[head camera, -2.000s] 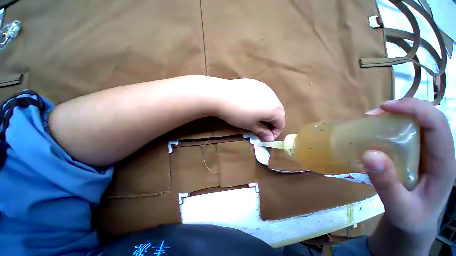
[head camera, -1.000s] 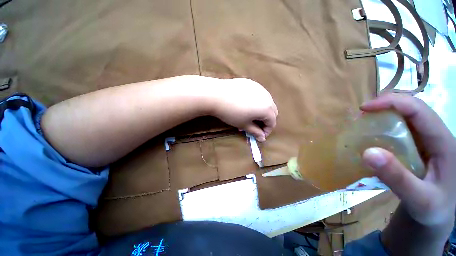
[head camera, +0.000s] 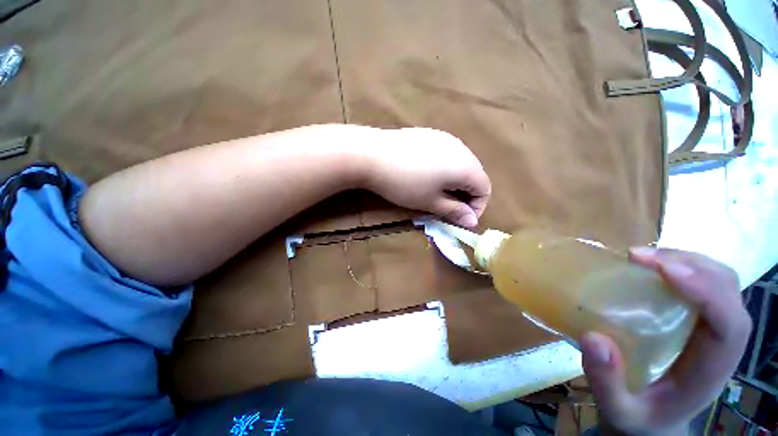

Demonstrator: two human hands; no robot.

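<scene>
A large brown bag panel (head camera: 495, 102) lies flat with a centre seam. My left hand (head camera: 435, 174) reaches across it, its fingertips closed on the panel's edge at the right corner of the upper notch. The edge is lifted there and its white underside shows. My right hand (head camera: 674, 341) holds a clear squeeze bottle (head camera: 597, 294) with amber liquid, tilted with its nozzle up to the left. The nozzle tip is at the lifted edge beside my left fingertips. The lower notch (head camera: 380, 345) shows white table through it.
Brown looped straps (head camera: 704, 77) lie at the upper right over the white table (head camera: 725, 204). A strap tab (head camera: 15, 146) and clear-wrapped hardware (head camera: 10, 64) are at the left. Brown pieces and shelving show below the table at the lower right.
Since one second ago, the nozzle has moved up from near the lower notch corner to the lifted edge by my left fingers. The edge now stands more open, and the bottle's base has dropped.
</scene>
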